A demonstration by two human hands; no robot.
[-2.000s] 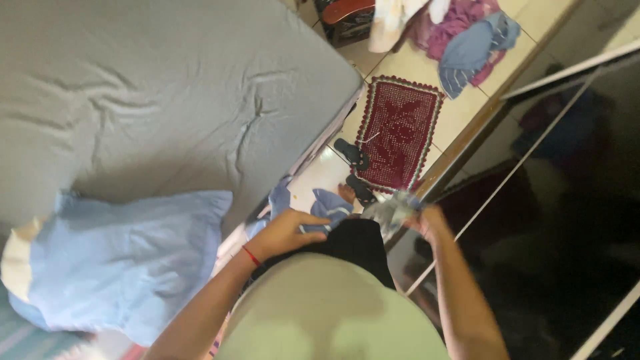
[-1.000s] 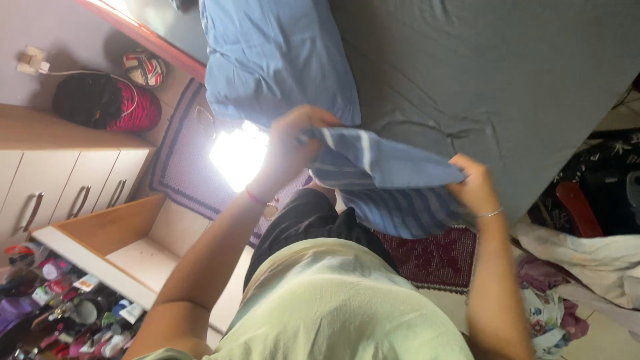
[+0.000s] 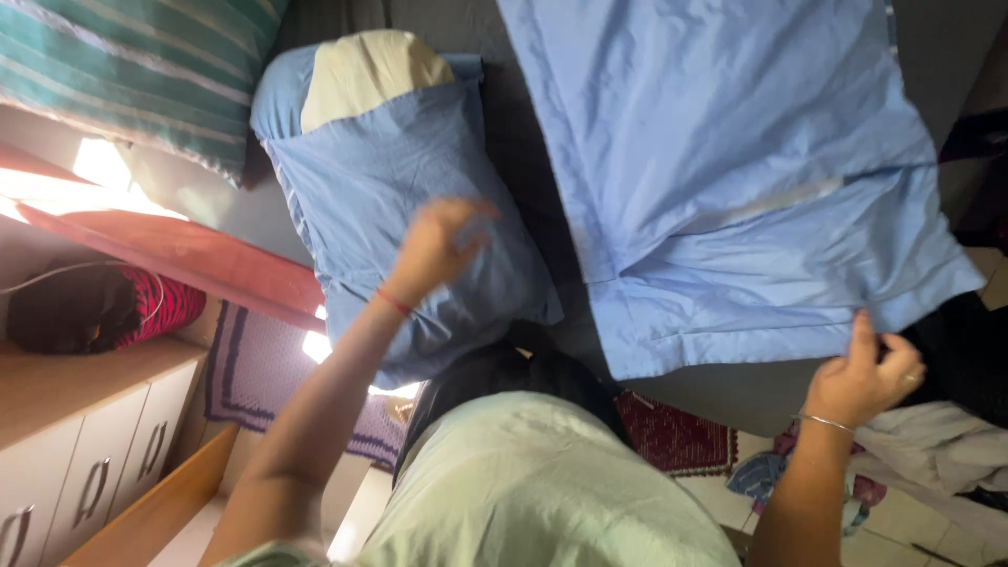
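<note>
An empty-looking light blue pillowcase [image 3: 732,142] lies spread over the dark grey sheet of the bed [image 3: 740,394], its near edge wrinkled. My right hand [image 3: 866,374] pinches that near edge between thumb and fingers, close to its right corner. On the left side of the bed rests a pillow in a blue case [image 3: 394,173], with a cream part of it [image 3: 370,71] showing at the far end. My left hand [image 3: 445,240], blurred, is above this pillow with fingers apart and holds nothing.
A green striped pillow [image 3: 142,71] lies at the upper left, beside a reddish bed rail [image 3: 173,260]. Lower left are a drawer cabinet [image 3: 102,425] and an open wooden drawer [image 3: 157,504]. A dark red crocheted rug [image 3: 677,433] and piled clothes [image 3: 937,449] lie on the floor.
The blue striped cloth held up between both hands a second ago is no longer raised; a blue pillowcase now lies spread on the bed. My left hand has let go. The view has shifted over the bed.
</note>
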